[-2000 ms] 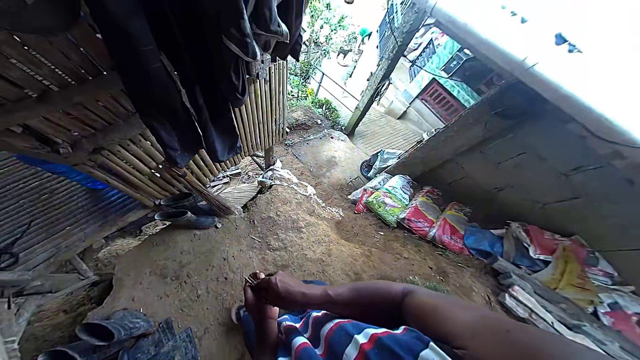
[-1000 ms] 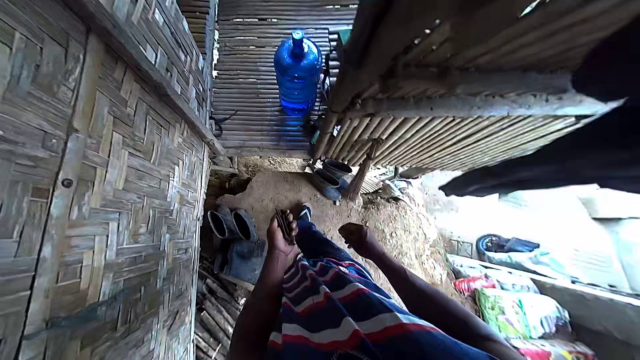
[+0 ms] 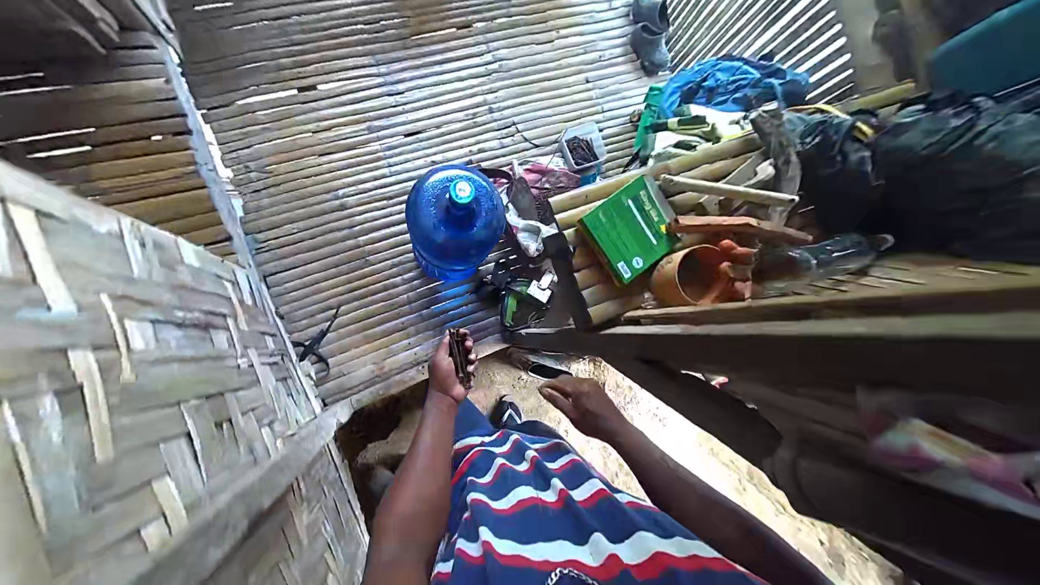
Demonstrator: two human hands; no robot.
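Observation:
My left hand (image 3: 449, 367) is closed around a small bundle of dark, thin pieces (image 3: 460, 357), perhaps nails or sticks; which cannot be told. It is held over the near edge of a bamboo slat floor (image 3: 349, 244). To its right, my right hand (image 3: 583, 404) hangs in the air, fingers loosely bent, with nothing seen in it. Beyond my left hand a blue water jug (image 3: 455, 219) stands upright on the slats. A pair of scissors (image 3: 319, 345) lies by the woven wall. Farther off, a white tub (image 3: 582, 148) holds many thin dark pieces.
A woven bamboo wall (image 3: 97, 366) rises at the left. On the right are a green box (image 3: 627, 229), an orange clay pot (image 3: 691, 276), a blue plastic bag (image 3: 731, 84) and dark bags (image 3: 959, 171). A wooden beam (image 3: 812, 325) runs along that side.
The view has swung from the outdoor yard to the bamboo floor. My hands, together two seconds ago, are now apart. The bundle stays in my left hand since one second ago.

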